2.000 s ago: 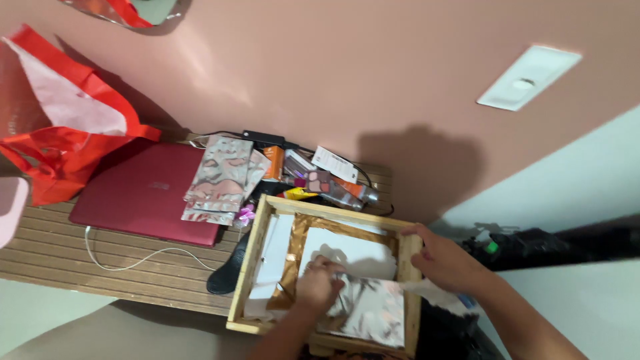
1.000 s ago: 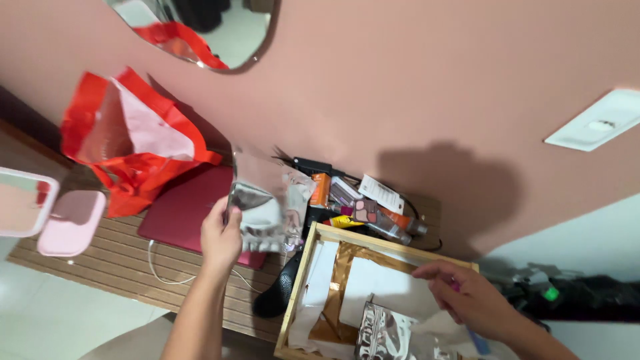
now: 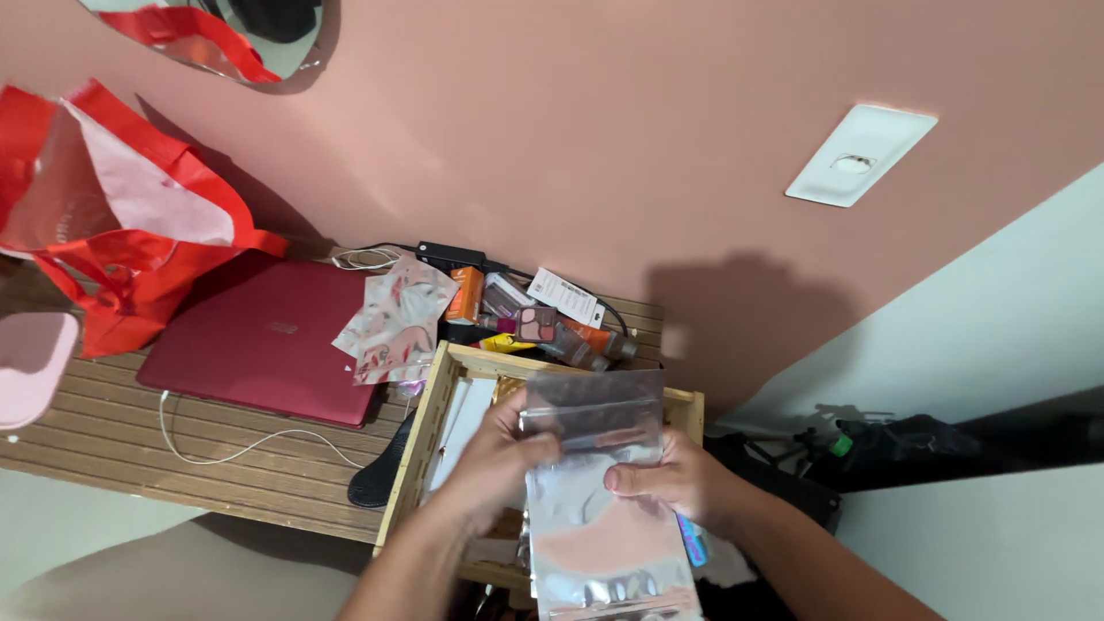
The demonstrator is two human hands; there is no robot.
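Both hands hold a silvery clear-fronted zip pouch point(image 3: 604, 517) upright above a wooden crate point(image 3: 414, 448). My left hand point(image 3: 504, 457) grips its left edge near the zip strip, and my right hand point(image 3: 681, 479) pinches its right side with the thumb on the front. The crate holds white sheets and brown tape, largely hidden by the pouch and hands. More silvery pouches point(image 3: 401, 319) lie on the closed red laptop's point(image 3: 267, 336) right side. Below my right hand shows a small blue printed item point(image 3: 692, 542), partly hidden.
Beyond the crate are an orange box point(image 3: 466, 295), a makeup palette point(image 3: 536, 324), tubes point(image 3: 573, 347) and a black power adapter point(image 3: 450, 255). A red bag point(image 3: 129, 250) stands at left, near a pink tray-like object point(image 3: 34, 371). A white cable point(image 3: 250, 448) crosses the slatted wooden surface point(image 3: 103, 431).
My left hand has moved from beside the laptop, where it held a silvery pouch, to above the crate. My right hand now grips a pouch there too.
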